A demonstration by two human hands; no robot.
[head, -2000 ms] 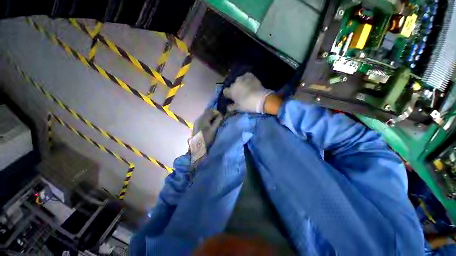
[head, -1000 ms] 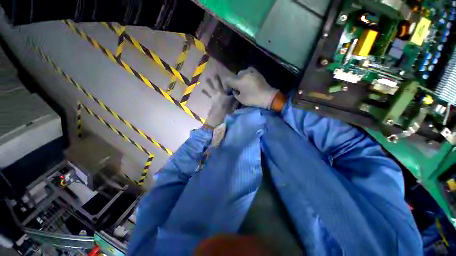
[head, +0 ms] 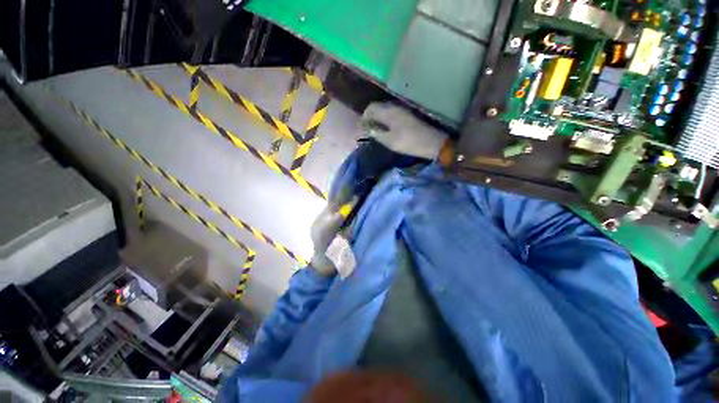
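Observation:
My left hand (head: 325, 228), in a pale glove, is low at the left edge of my blue coat (head: 473, 275). A small yellow spot shows at its fingers; whether it is a fingertip or an object is unclear. My right hand (head: 406, 130), in a white glove, is just below the bench edge, its fingers curled above dark and blue cloth. I cannot tell whether either hand grips anything. A green circuit board (head: 583, 86) with yellow blocks and small white connectors lies in a black carrier frame (head: 520, 169) at upper right, touched by neither hand.
The green bench mat (head: 339, 27) and grey-green pad (head: 441, 63) are left of the carrier. Below left is floor with black-and-yellow tape (head: 232, 138). Black crates or racks (head: 87, 35) stand at top left. A brown box (head: 165, 256) and metal-framed equipment are at lower left.
My hands were close together one second ago and are now apart. My left hand moved down and left from its spread-finger pose. The view shifted slightly, and dark cloth now shows between the hands.

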